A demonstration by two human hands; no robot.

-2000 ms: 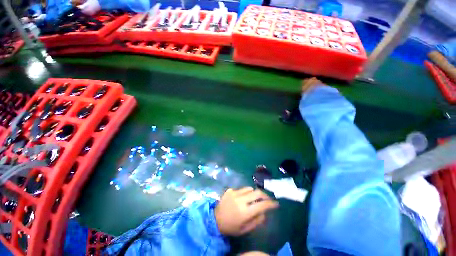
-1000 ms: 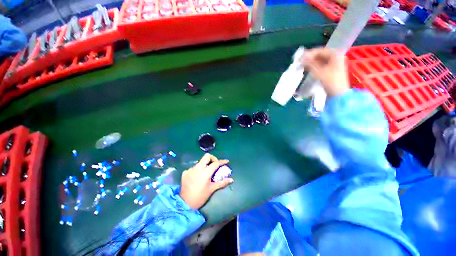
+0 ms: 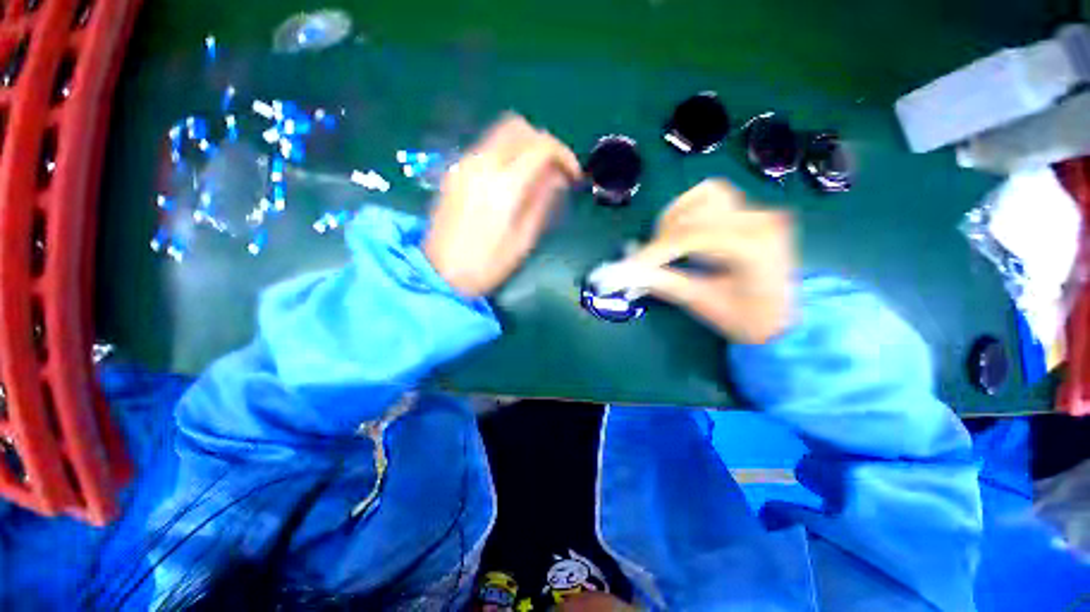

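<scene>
A round glossy black watch head (image 3: pixel 613 307) lies on the green bench near its front edge. My right hand (image 3: pixel 727 257) pinches a small white wipe (image 3: pixel 624 277) against its face. My left hand (image 3: pixel 502 203) is blurred, raised to the left of the watch head and apart from it; I cannot tell if its fingers hold anything. Beyond my hands, several more black watch heads stand in a loose row, the nearest one (image 3: pixel 614 169) just right of my left fingertips.
Loose blue-and-white tabbed films (image 3: pixel 277 150) lie at left. A clear oval plastic piece (image 3: pixel 312 31) lies beyond them. Red trays (image 3: pixel 72 239) stand at the left edge. White blocks (image 3: pixel 998 96), a clear bag (image 3: pixel 1038 239) and a lone black disc (image 3: pixel 987 365) are at right.
The view has swung down and right. My right hand has come from the white blocks to the watch head with the wipe. My left hand has let go of the piece it was on and lifted.
</scene>
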